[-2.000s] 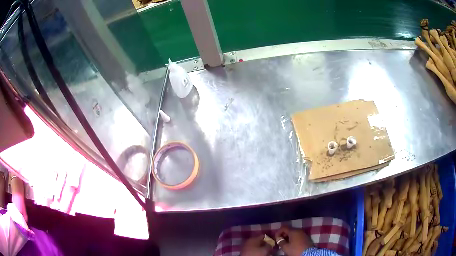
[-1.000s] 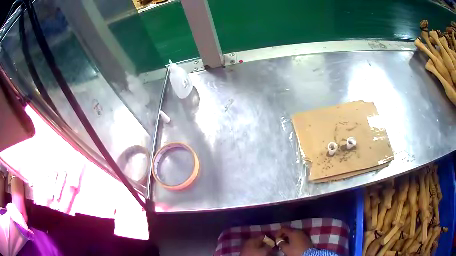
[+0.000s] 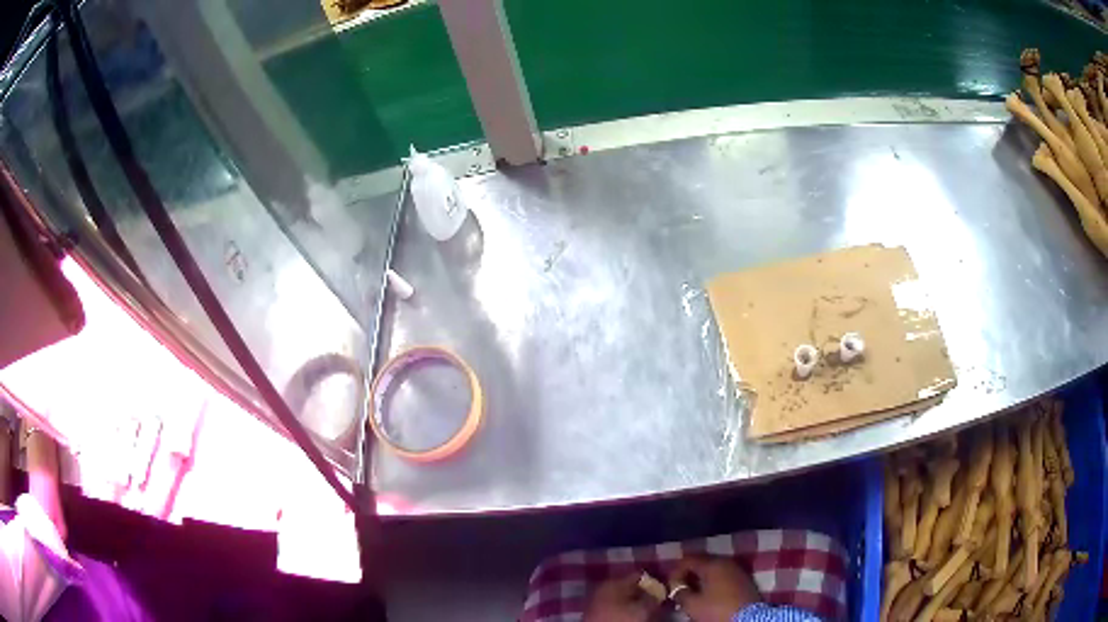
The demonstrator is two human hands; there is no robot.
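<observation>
My left hand and my right hand are close together over the red-and-white check apron at the bottom edge, partly cut off. A small cream limb piece shows at the fingers of my left hand. A small whitish thing shows at the fingertips of my right hand; what it is cannot be told. The fingers hide most of both.
On the metal bench are a cardboard pad with two small white fittings, a tape roll, a squeeze bottle and a small white tube. Tan limbs lie back right; more fill a blue bin.
My fingers have shifted very slightly around the small piece. The bench things stay in the same places.
</observation>
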